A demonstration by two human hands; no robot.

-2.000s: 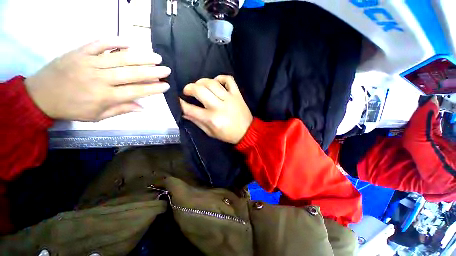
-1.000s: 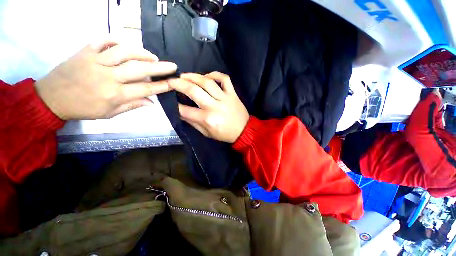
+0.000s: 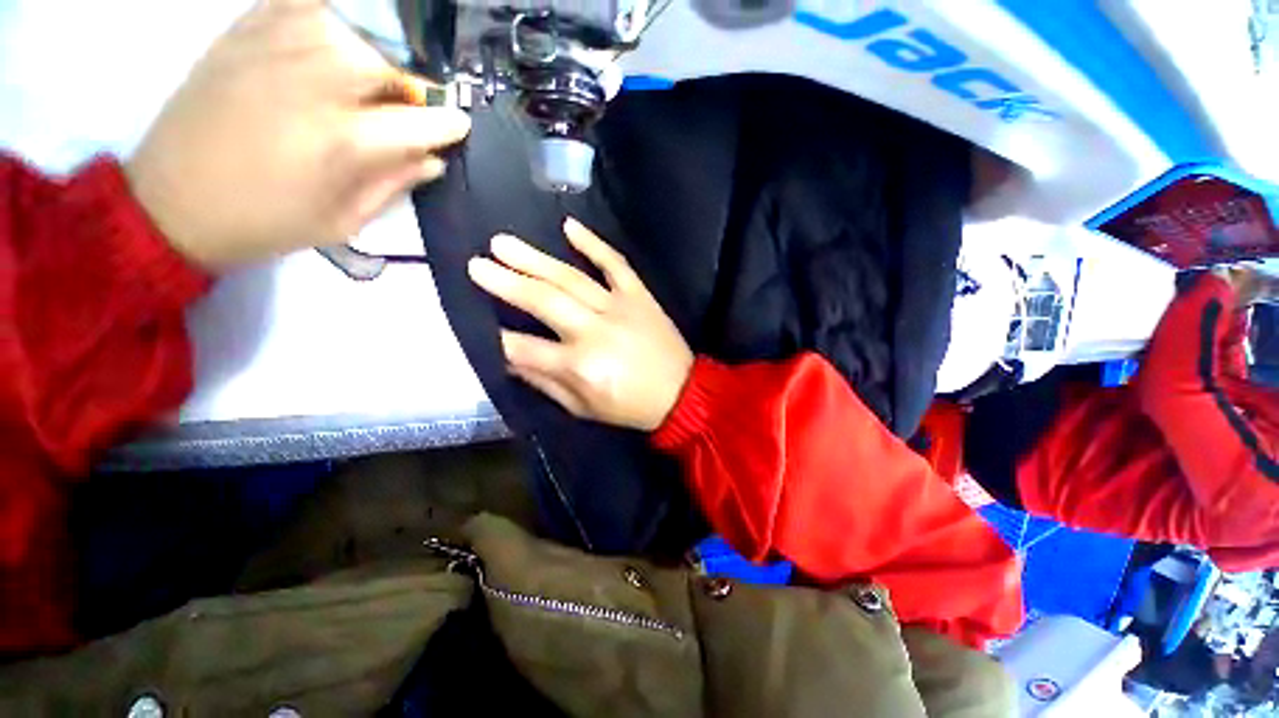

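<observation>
A bulky black garment piece point(image 3: 842, 211) lies under the sewing machine head point(image 3: 968, 84) and hangs over the table's front edge. My right hand point(image 3: 596, 330) lies on the cloth with its fingers spread, below the grey-white knob point(image 3: 563, 161). My left hand point(image 3: 302, 140) is raised at the upper left, blurred, with its fingertips at the small metal parts by the presser foot point(image 3: 463, 93). What its fingers touch there is unclear. The cloth's left edge runs down between my hands, and a faint stitched line shows on its lower part.
A dark curved wire-like thing point(image 3: 368, 262) lies on the white table point(image 3: 330, 351). A measuring strip point(image 3: 302, 442) runs along the table's front edge. The control panel point(image 3: 1199, 218) is at the upper right. Another person's red sleeve point(image 3: 1122, 470) is at the right, near another machine.
My left hand has moved from the cloth edge up to the presser foot area. My right hand's fingers have spread flat on the cloth. The view has shifted, showing more of the machine head.
</observation>
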